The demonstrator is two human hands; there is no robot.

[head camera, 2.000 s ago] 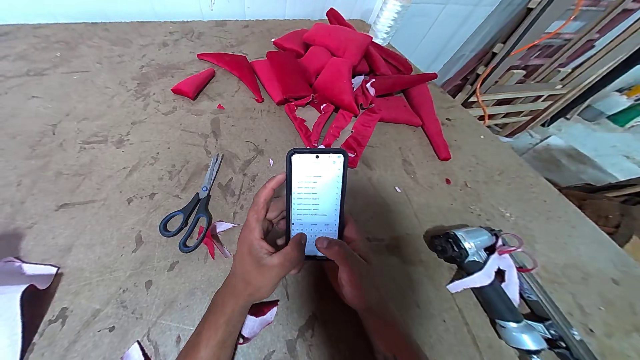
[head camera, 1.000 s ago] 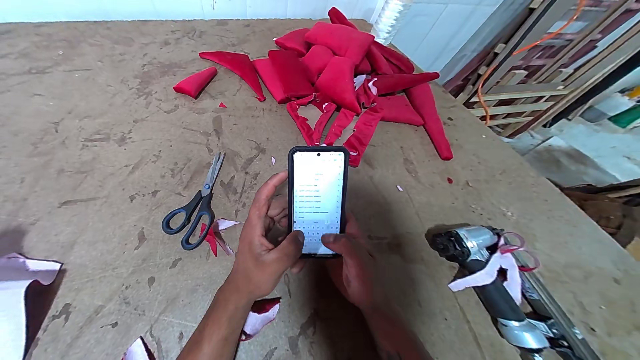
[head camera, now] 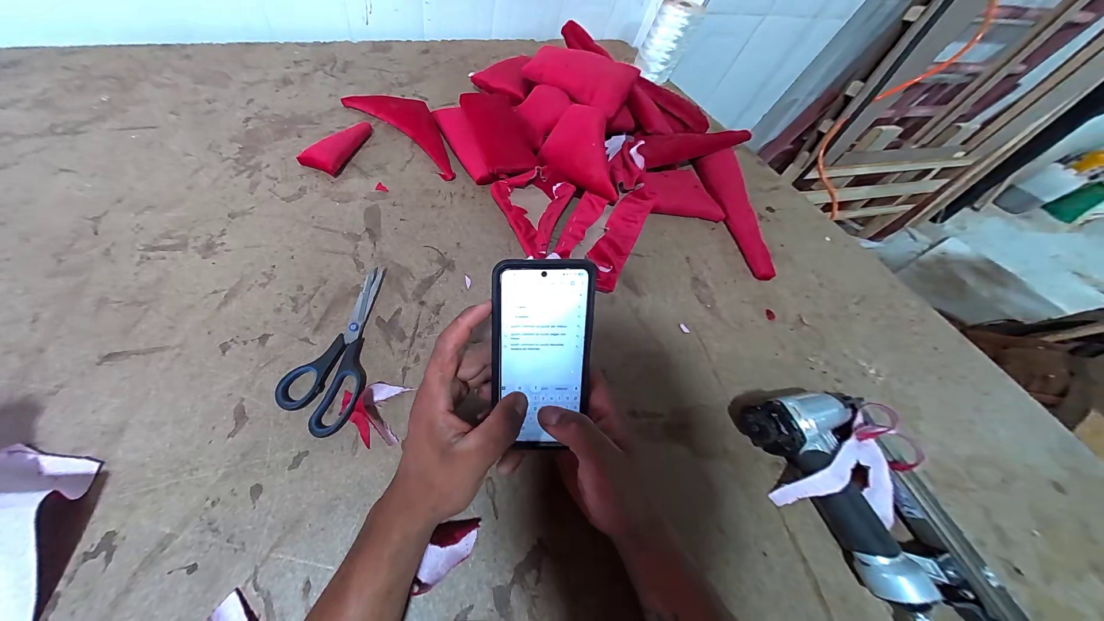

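My left hand (head camera: 457, 423) and my right hand (head camera: 595, 457) hold a smartphone in a dark case (head camera: 543, 345) upright between them, both thumbs over the lit keyboard on its screen. To the left of my left hand, black-handled scissors (head camera: 336, 366) lie partly spread on the worktable, beside red and pale fabric scraps (head camera: 371, 414). Beyond the phone is a heap of red stuffed fabric pieces (head camera: 573, 129), with narrow red fabric strips (head camera: 621, 237) at its near edge. The fingers behind the phone are partly hidden.
A pneumatic stapler (head camera: 837, 492) with a pale scrap draped over it lies at the right. White-backed fabric (head camera: 34, 517) is at the left edge. A spool of white thread (head camera: 671, 39) stands behind the heap. Wooden frames (head camera: 897, 164) and an orange hose (head camera: 936, 73) are beyond the table's right edge.
The list shown on the phone screen has become shorter. Both hands keep hold of the phone, with small movements of the thumbs.
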